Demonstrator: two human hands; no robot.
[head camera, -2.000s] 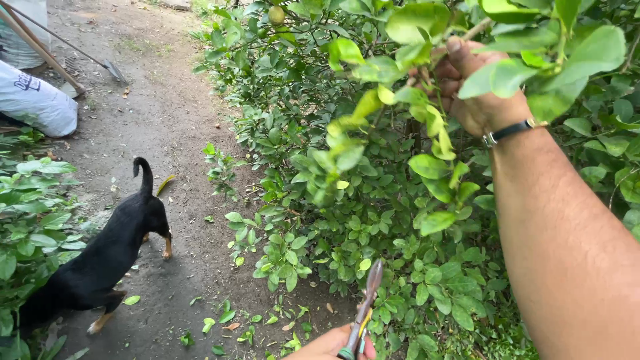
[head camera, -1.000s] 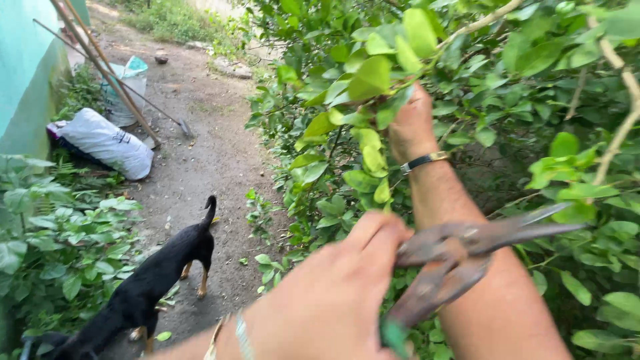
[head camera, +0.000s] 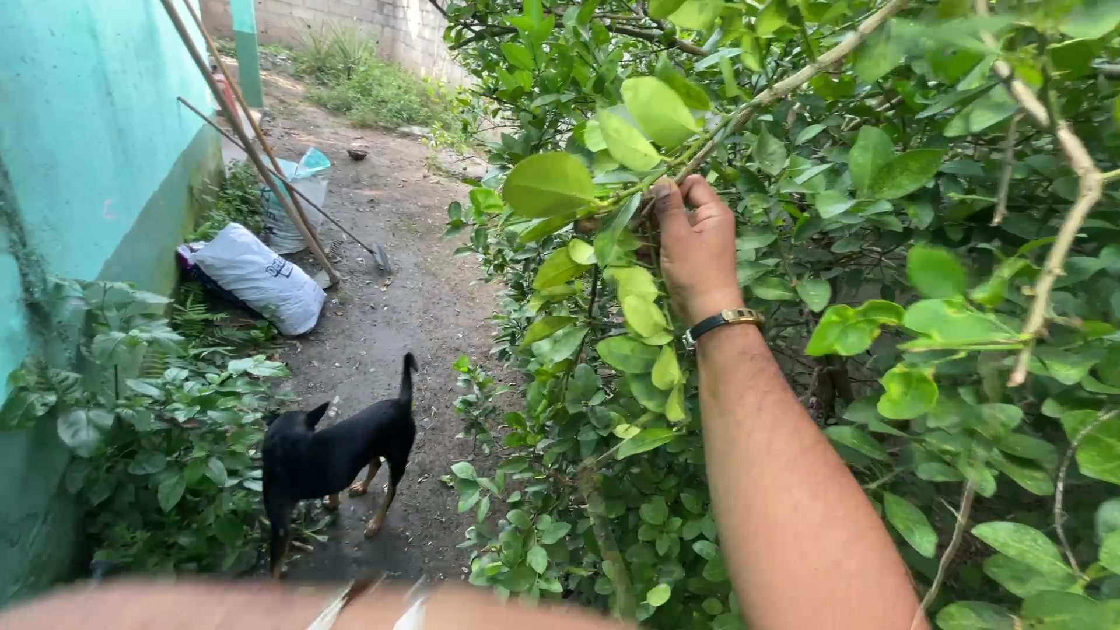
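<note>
My right hand (head camera: 696, 241), with a dark-banded wristwatch, is raised into a leafy bush. Its thumb and fingers pinch a green leafy twig (head camera: 652, 182) beside a thicker woody branch (head camera: 814, 66). Broad light-green leaves (head camera: 549, 184) spread left of the fingertips, and more hang below. My left hand (head camera: 516, 611) and wrist are a blur along the bottom edge, with pale bracelet strands at the wrist. The fingers of that hand are cut off by the frame, and the pruning shears are out of sight.
A black-and-tan dog (head camera: 350, 451) stands on the dirt path (head camera: 376, 341). Beyond it, a stuffed white sack (head camera: 258, 278) and long-handled tools (head camera: 289, 206) lean near a turquoise wall (head camera: 79, 131). Low plants (head camera: 166, 420) line the left. A bare branch (head camera: 1063, 232) juts through the bush at right.
My left hand, seen with the pruning shears across my right forearm one second ago, has dropped to the bottom edge. The dog has turned its body. The view has shifted.
</note>
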